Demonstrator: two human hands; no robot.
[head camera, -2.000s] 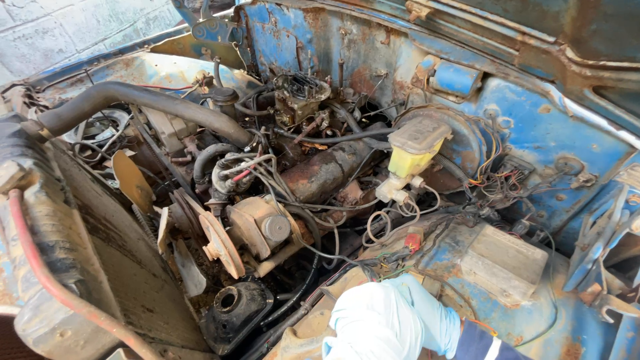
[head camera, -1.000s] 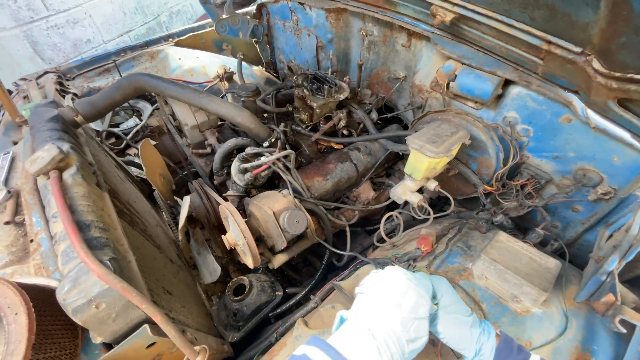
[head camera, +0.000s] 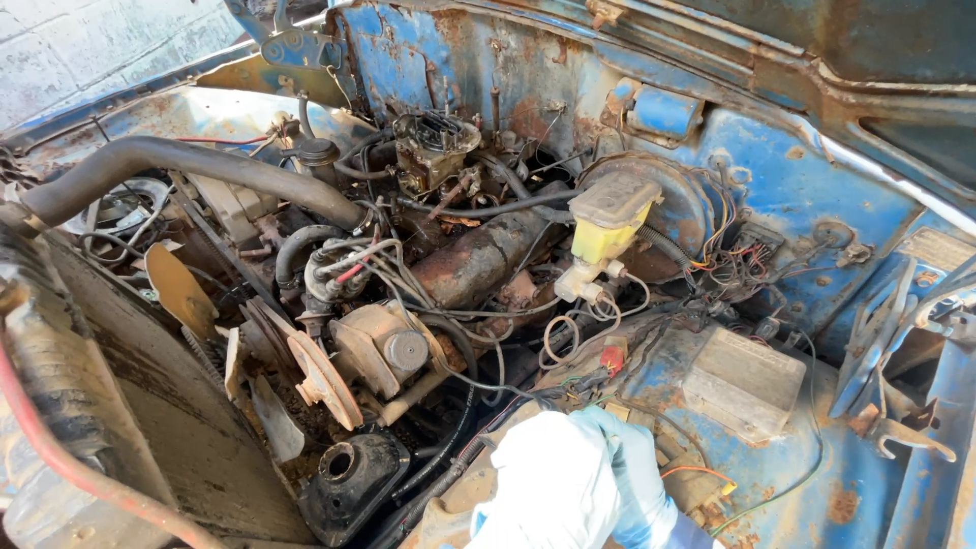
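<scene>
Both my hands are gloved in pale blue and sit close together at the bottom, over wiring on the inner fender. My left hand (head camera: 550, 474) is overexposed and hides part of my right hand (head camera: 634, 465), which lies just beside it. Whether either one grips a wire is hidden. Just above them run a dark wiring harness and a red connector (head camera: 612, 358). An orange wire (head camera: 695, 469) with a yellow end lies right of my right hand. The brake fluid reservoir (head camera: 610, 217), yellowish with a grey cap, stands farther up.
A rusty engine with a carburetor (head camera: 433, 145), a distributor (head camera: 333, 274) and a pulley (head camera: 324, 379) fills the bay. The radiator (head camera: 145, 381) is at left. A grey box (head camera: 744, 383) sits on the fender at right. The raised hood (head camera: 762, 46) spans the top.
The orange wire beside my right hand now shows. My hands stay together at the wiring by the red connector. The view has shifted slightly.
</scene>
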